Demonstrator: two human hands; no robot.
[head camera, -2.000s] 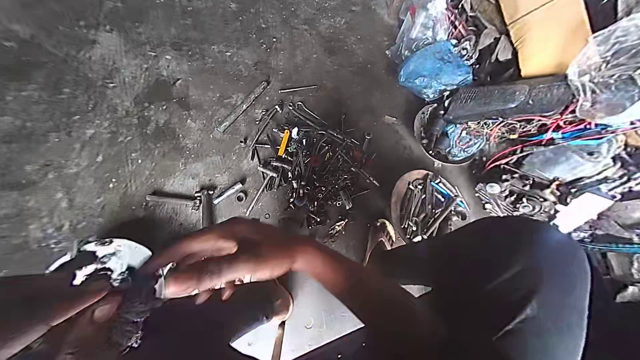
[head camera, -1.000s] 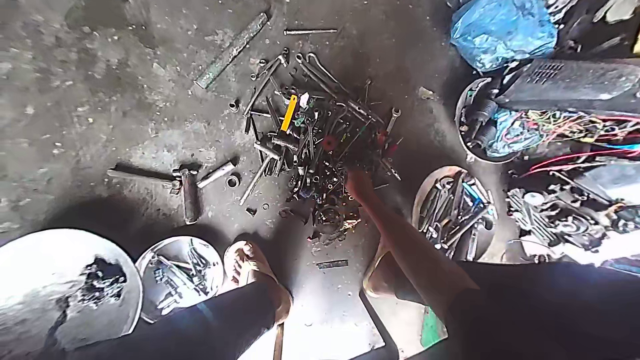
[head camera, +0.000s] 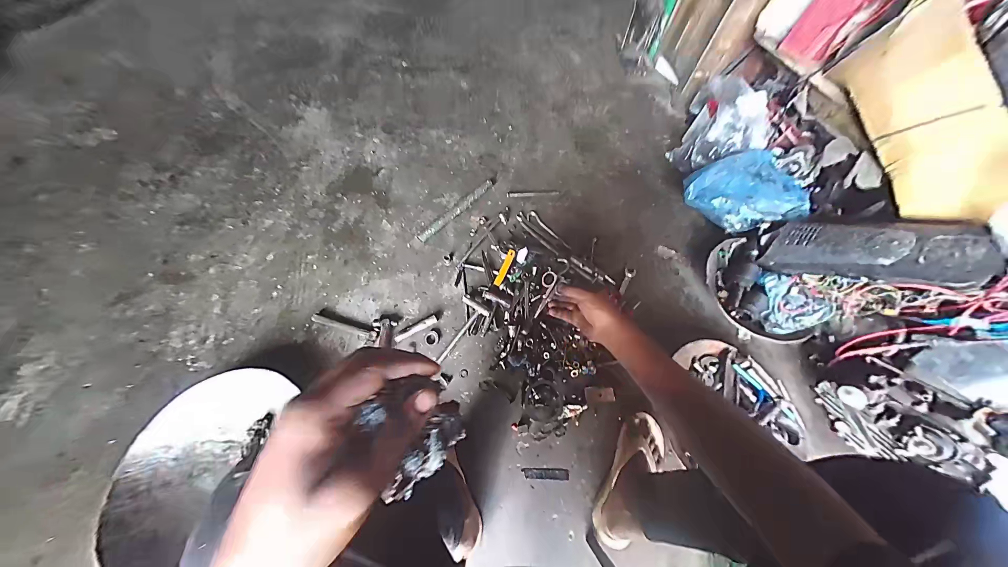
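Observation:
My left hand (head camera: 354, 425), blurred and close to the camera, grips a dark, crumpled rag (head camera: 429, 453) that hangs below its fingers. My right hand (head camera: 583, 311) reaches to the pile of metal tools and small parts (head camera: 543, 354) on the concrete floor. Its fingertips are at a metal tool with a ring-shaped end (head camera: 549, 280); whether they grip it I cannot tell. A yellow flat piece (head camera: 505, 268) lies on the pile's upper left part. Left of the pile are a T-shaped metal tool (head camera: 384, 331) and a metal ring (head camera: 432, 336).
At the lower left stands a large round metal pan (head camera: 197, 402). Right of the pile are a round container of tools (head camera: 697, 350) and another holding dark parts (head camera: 713, 272). Wires (head camera: 906, 295), a blue plastic bag (head camera: 746, 189) and cardboard (head camera: 929, 118) lie beyond. My feet flank the near floor.
My left hand with the rag, out of view one second ago, is back in view. My right hand was at the rag two seconds ago, then moved to the pile. The view has shifted.

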